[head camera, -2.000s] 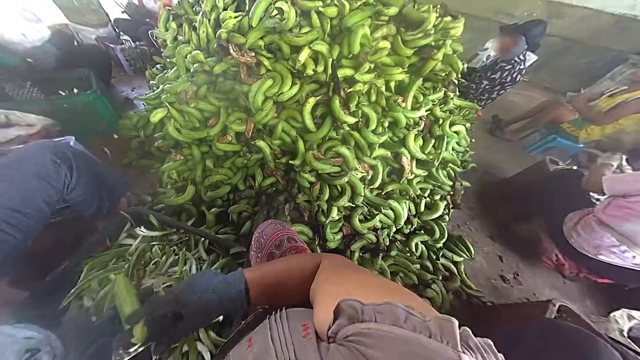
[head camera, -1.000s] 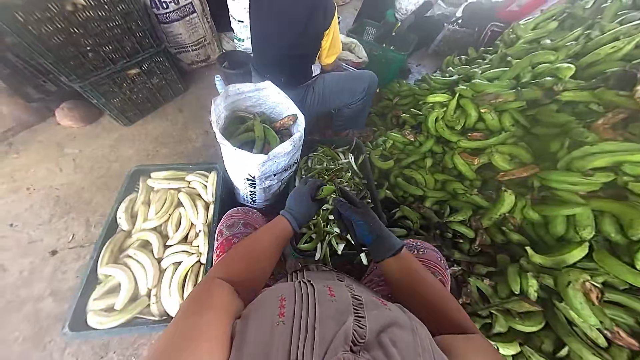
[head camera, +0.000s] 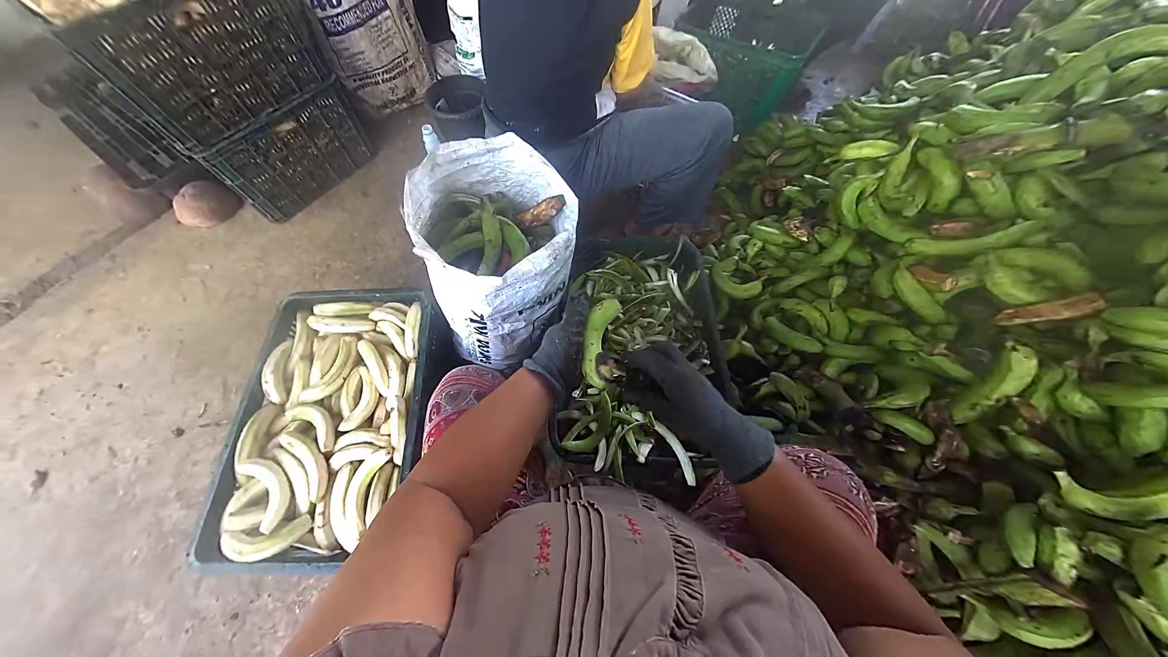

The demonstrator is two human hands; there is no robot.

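My left hand point(head camera: 568, 345), in a dark knit glove, holds an unpeeled green plantain point(head camera: 598, 334) upright above a dark crate point(head camera: 704, 292) full of green peel strips. At the plantain's lower end is my gloved right hand point(head camera: 673, 388), its fingers curled; whether it grips a small tool is hidden. Left of my knees lies a shallow tray point(head camera: 215, 484) filled with peeled pale plantains point(head camera: 308, 456). Just beyond my left hand stands a white woven sack point(head camera: 497, 297) with green plantains point(head camera: 491, 233) and a brown piece inside.
A large heap of green plantains point(head camera: 922, 274) covers the right side. Beyond the sack sits a person in dark trousers point(head camera: 630, 151), beside a dark bucket point(head camera: 458, 105). Stacked black crates point(head camera: 283, 146), a printed sack point(head camera: 374, 50) and a stone point(head camera: 206, 203) are at the upper left; a green crate point(head camera: 757, 78) is behind.
A green plantain now stands plainly visible in my left hand over the peel crate. The view has swung away from the heap since the oldest frame.
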